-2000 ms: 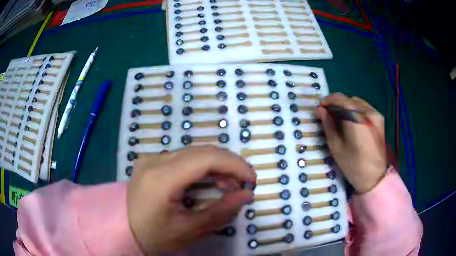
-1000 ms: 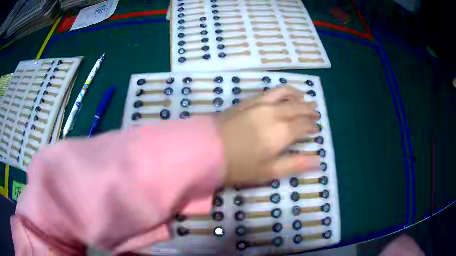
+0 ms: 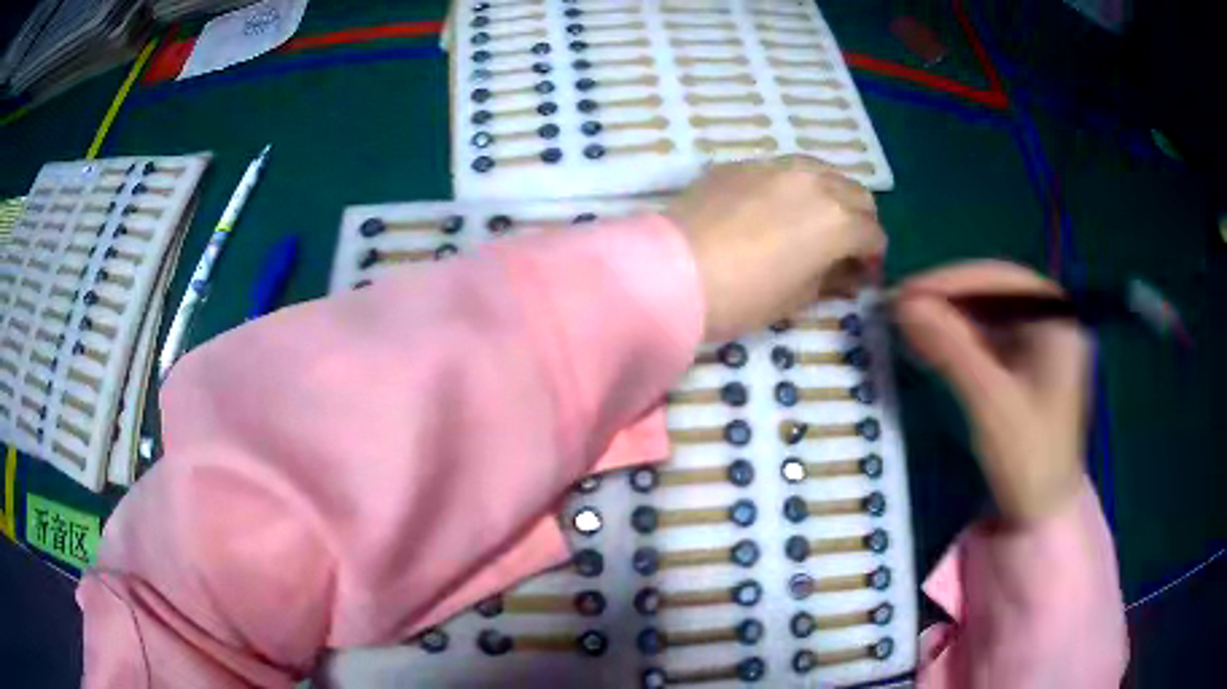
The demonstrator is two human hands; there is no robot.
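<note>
The white foam parts tray (image 3: 896, 538) lies in front of me with rows of dark discs joined by tan strips. My left hand (image 3: 781, 242) reaches across it to the upper right, fingertips closed around something dark and small, probably a speaker unit (image 3: 848, 273), mostly hidden. My right hand (image 3: 1002, 357) is at the tray's right edge and holds a black test probe pen (image 3: 1029, 306), its tip pointing left close to my left fingertips. The right hand is blurred. My left sleeve hides much of the tray's left and middle.
A rear tray (image 3: 740, 81) lies behind the parts tray. Stacked trays (image 3: 101, 296) lie at left, beside a white pen (image 3: 213, 256) and a partly hidden blue pen (image 3: 273, 276). A green area label (image 3: 62, 533) is at lower left, a paper slip (image 3: 242, 38) at far left.
My left hand has moved from the lower middle to the tray's upper right. My right hand, out of view one second ago apart from a bit of sleeve, is back at the right edge with the probe pen.
</note>
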